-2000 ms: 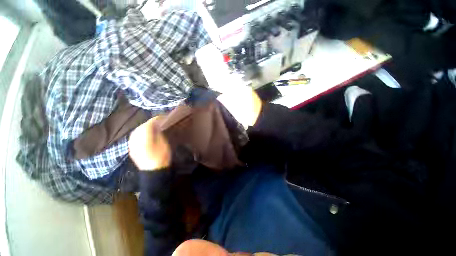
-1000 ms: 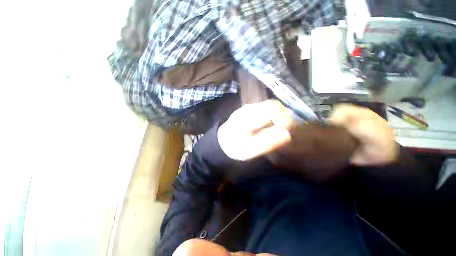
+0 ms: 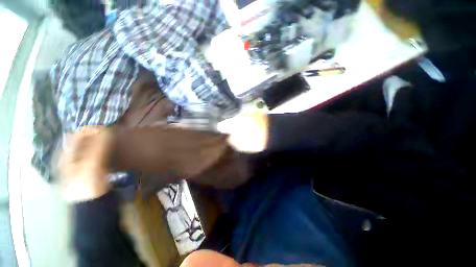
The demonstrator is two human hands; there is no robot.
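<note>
My left hand (image 3: 86, 161), blurred, holds the left end of a brown fabric panel (image 3: 167, 148) at the left. My right hand (image 3: 245, 130), also blurred, holds its right end just below the machine table's near corner. The panel is stretched between both hands above my lap. The plaid fabric (image 3: 96, 78), blue, white and black, is heaped behind it, left of the machine. The fingertips of both hands are too blurred to make out.
The overlock machine (image 3: 292, 41) stands at the upper middle on a white table with a red edge (image 3: 360, 86). A black flat rectangle (image 3: 286, 93) and a small slim tool (image 3: 326, 71) lie on it. A black-and-white patterned item (image 3: 181, 216) shows below the panel. Black garments lie right.
The view has swung back towards the right. My left hand has moved out to the left with the brown fabric, so the hands are farther apart and the panel is stretched wider.
</note>
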